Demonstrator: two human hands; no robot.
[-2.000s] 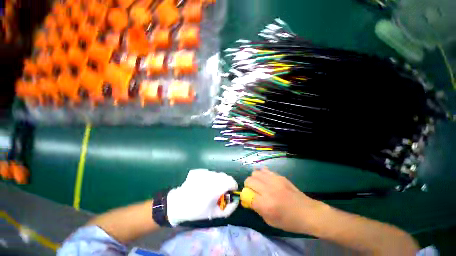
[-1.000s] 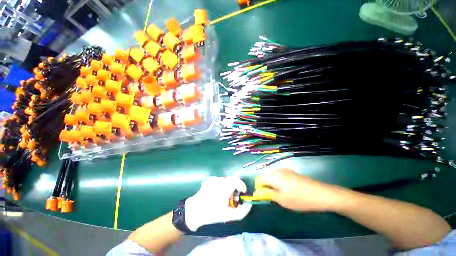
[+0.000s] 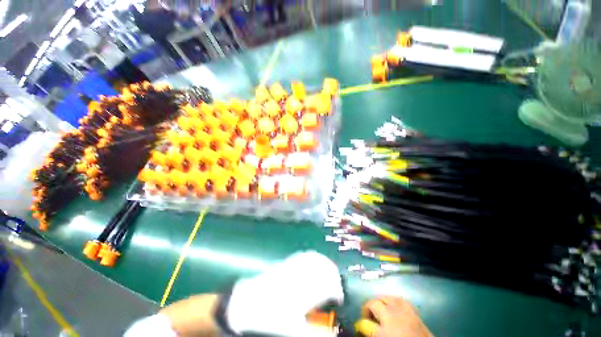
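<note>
My left hand (image 3: 286,296), in a white glove, is at the bottom centre, closed around an orange connector (image 3: 321,320) with a dark end towards the right. My right hand (image 3: 392,318), with a yellow finger cot, is just right of it and cut off by the bottom edge. The image is blurred, so I cannot tell what its fingers hold. A clear tray (image 3: 263,209) with rows of orange connectors stands behind my left hand. A pile of black cables (image 3: 474,210) with coloured cores and pale tips lies to the right.
A few orange-ended cables (image 3: 122,224) lie left of the tray. A large heap of orange-ended cables (image 3: 109,141) is behind them. Orange-ended cables with a white strip (image 3: 455,39) lie at the far side. A pale green fan (image 3: 570,85) stands far right on the green table (image 3: 244,240).
The view has tilted up, so the hands sit lower and the far side of the table shows. The coloured wires seen between my hands before no longer show clearly.
</note>
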